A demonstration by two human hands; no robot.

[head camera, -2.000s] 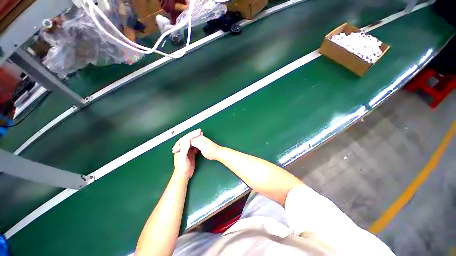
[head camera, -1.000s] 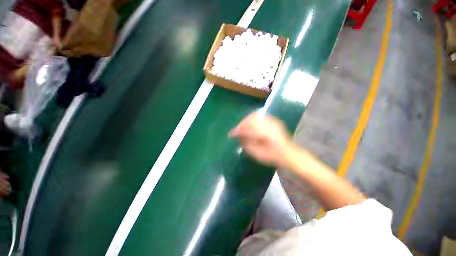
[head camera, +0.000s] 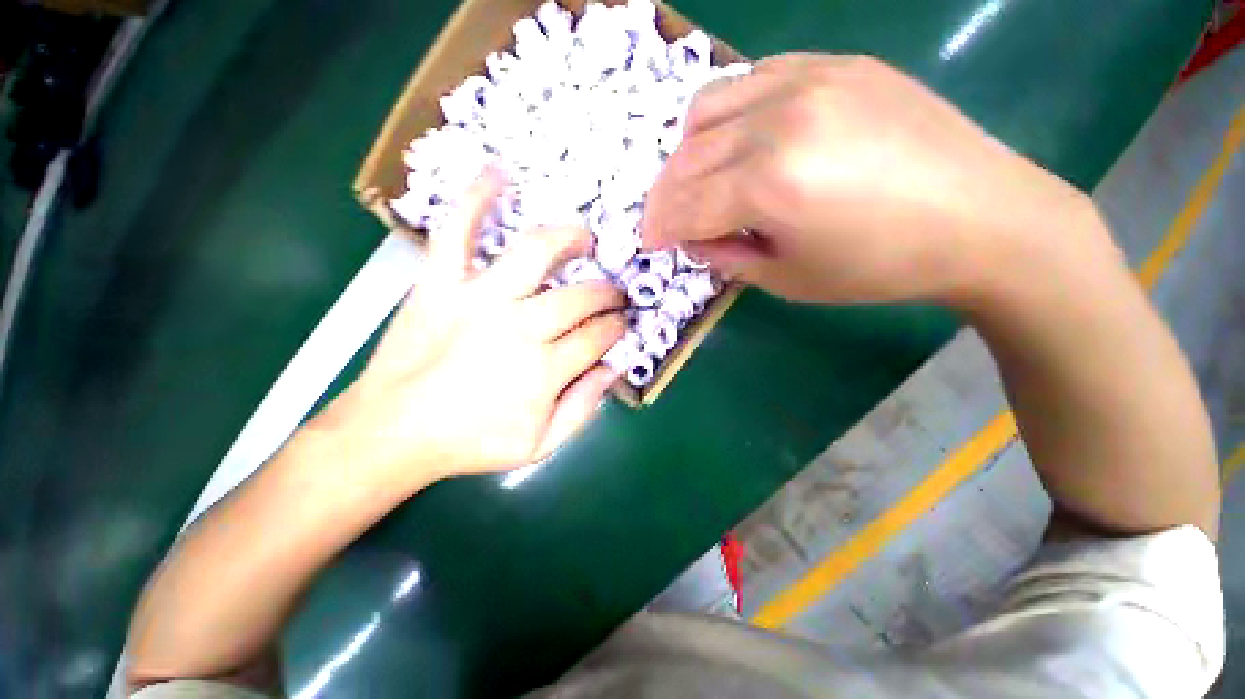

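A shallow brown carton tray (head camera: 404,137) full of small white plastic parts (head camera: 567,116) sits on the green bench at the top middle. Some parts show a round hole. My left hand (head camera: 498,348) lies over the near left edge of the tray with its fingers spread among the parts. My right hand (head camera: 806,178) is over the tray's right side, fingers bent down into the parts. Its fingertips are partly hidden, and whether it grips a part cannot be told.
The white strip (head camera: 294,389) runs along the green bench (head camera: 737,437) up to the tray. Dark objects (head camera: 55,103) lie at the far upper left. Grey floor with a yellow line (head camera: 888,526) is beyond the bench edge. Red objects show at the upper right and below.
The view has moved close to the tray. My right hand has moved from the bench to the parts. My left hand, out of view one second ago, now reaches into the tray.
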